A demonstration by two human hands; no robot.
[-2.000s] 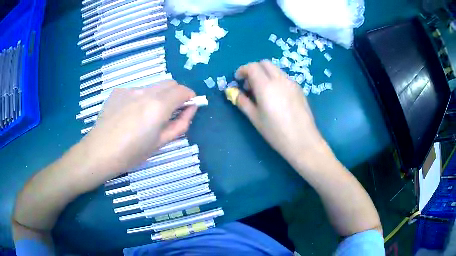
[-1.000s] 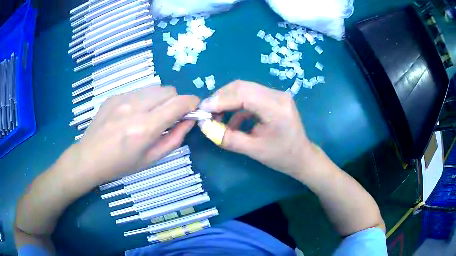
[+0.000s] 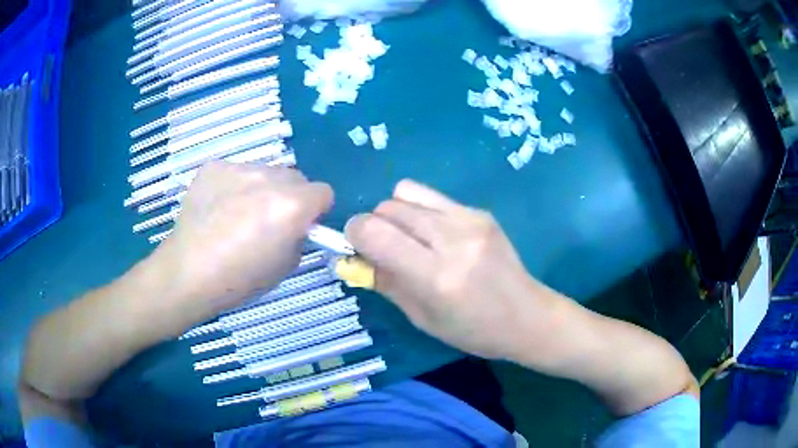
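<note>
My left hand (image 3: 254,219) is closed around a silver-white rod assembly (image 3: 331,238) above the rod row. The end of the rod sticks out to the right of my left fingers. My right hand (image 3: 429,262), with a yellow band on a finger or thumb, has its fingertips at that rod end. Whether a small plastic piece is between them is hidden. A long row of rod assemblies (image 3: 302,338) lies side by side under and around my left hand. A pile of milky plastic pieces (image 3: 346,70) lies beyond, with two pieces apart nearer me. A second pile (image 3: 525,92) lies farther right.
Clear plastic bags (image 3: 569,24) lie at the far edge behind the piles. A blue tray (image 3: 48,140) with thin metal rods stands at the left. A black tray (image 3: 713,131) stands at the right edge. Yellowish strips (image 3: 306,401) show under the nearest rods.
My right hand first came from near the right pile to the rod end in my left hand. Since then both hands have moved slightly nearer me, and the rod end now tilts down to the right.
</note>
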